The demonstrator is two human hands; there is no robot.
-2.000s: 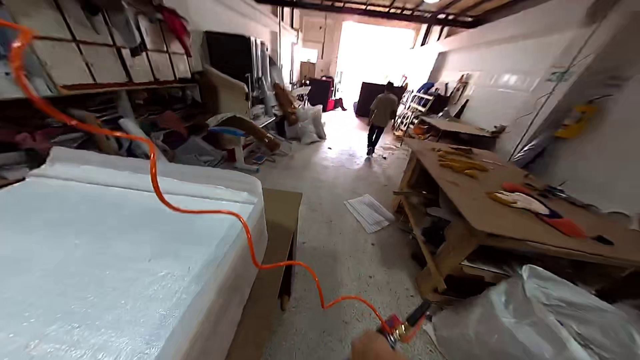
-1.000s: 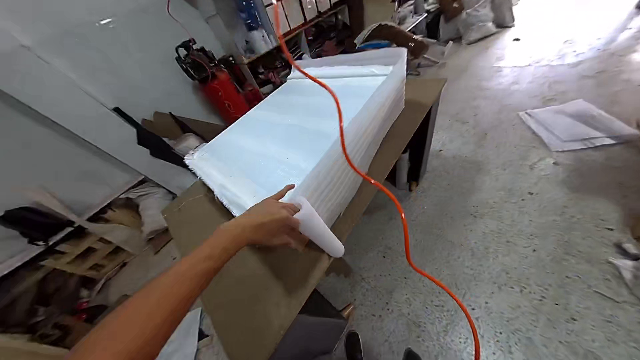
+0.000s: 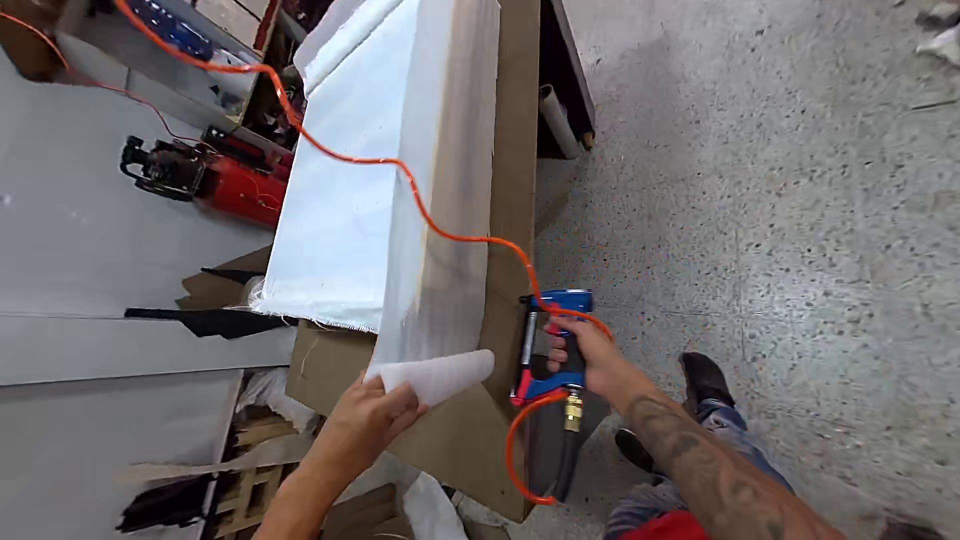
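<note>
My left hand [image 3: 373,411] pinches the loose end of a white padding sheet [image 3: 442,373] at the near corner of a long upholstery piece covered in white fabric [image 3: 337,202]. Thin translucent padding lies along its side, and frayed threads show on its near edge. My right hand [image 3: 581,351] is closed around the handle of a blue pneumatic staple gun [image 3: 559,300], just right of the bench edge. A brass coupling [image 3: 574,411] joins the gun to its air line. An orange coiled air hose [image 3: 457,236] crosses over the piece to the gun.
The piece lies on a cardboard-covered bench [image 3: 514,135]. A red air compressor [image 3: 244,187] stands by the wall at left. Below are a wooden pallet [image 3: 251,487] and scraps. A roll [image 3: 559,124] sits under the bench. My shoes stand on the speckled floor [image 3: 750,225].
My right hand with the staple gun has come into view beside the bench. My left hand stays at the near corner, now holding the padding's end out. The view has turned strongly toward the bench.
</note>
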